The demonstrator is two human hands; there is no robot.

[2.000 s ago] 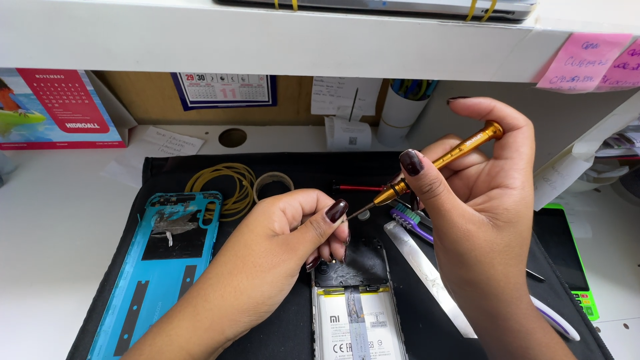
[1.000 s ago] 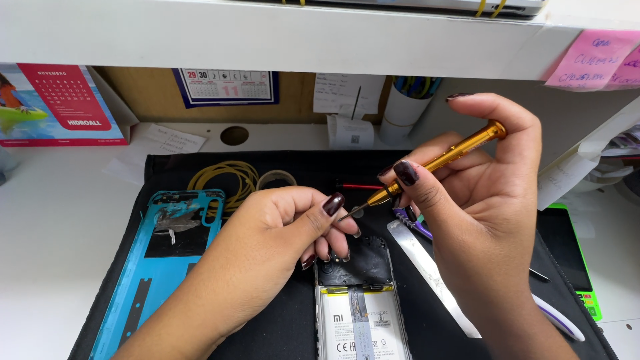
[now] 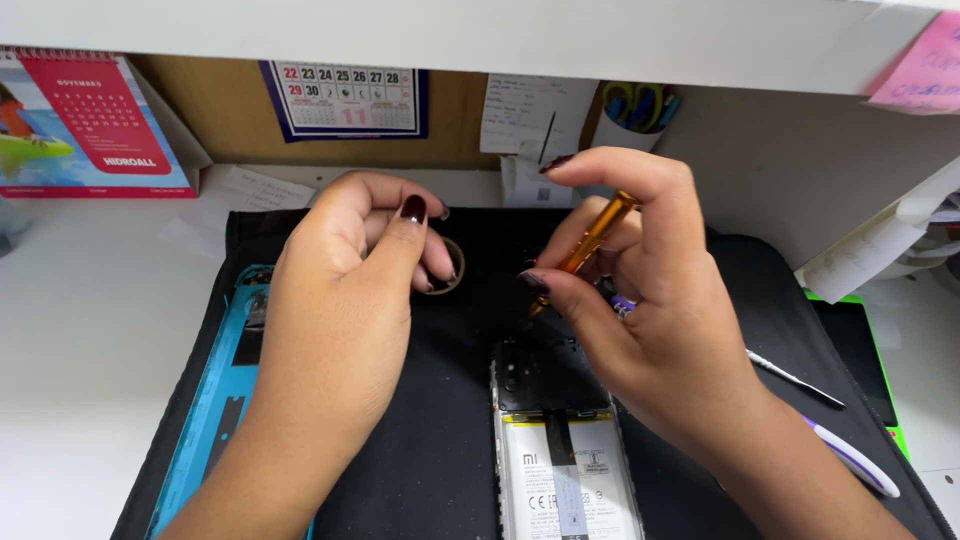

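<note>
My right hand (image 3: pixel 637 285) holds a gold precision screwdriver (image 3: pixel 600 232), tilted with its tip down, just above the top end of an opened Xiaomi phone (image 3: pixel 555 375). The phone lies on a black mat (image 3: pixel 420 420), its white battery (image 3: pixel 525 480) and black upper cover exposed. My left hand (image 3: pixel 345 300) is raised to the left of the phone, fingers curled; whether anything small is between them cannot be told. Under my left forearm lies a blue phone back cover (image 3: pixel 199 420), partly hidden. A roll of tape (image 3: pixel 459 266) shows behind my left fingers.
At the right lie a thin metal tool (image 3: pixel 795 379), a white and purple handle (image 3: pixel 855 457) and a green-edged device (image 3: pixel 862 352). A desk calendar (image 3: pixel 90 127) stands back left. A white shelf (image 3: pixel 450 37) overhangs the back; a pen cup (image 3: pixel 626 135) stands beneath it.
My hands have moved apart; they were together at the screwdriver's tip. The screwdriver has swung from a slant to a steeper angle, with its tip now lower, near the phone's top.
</note>
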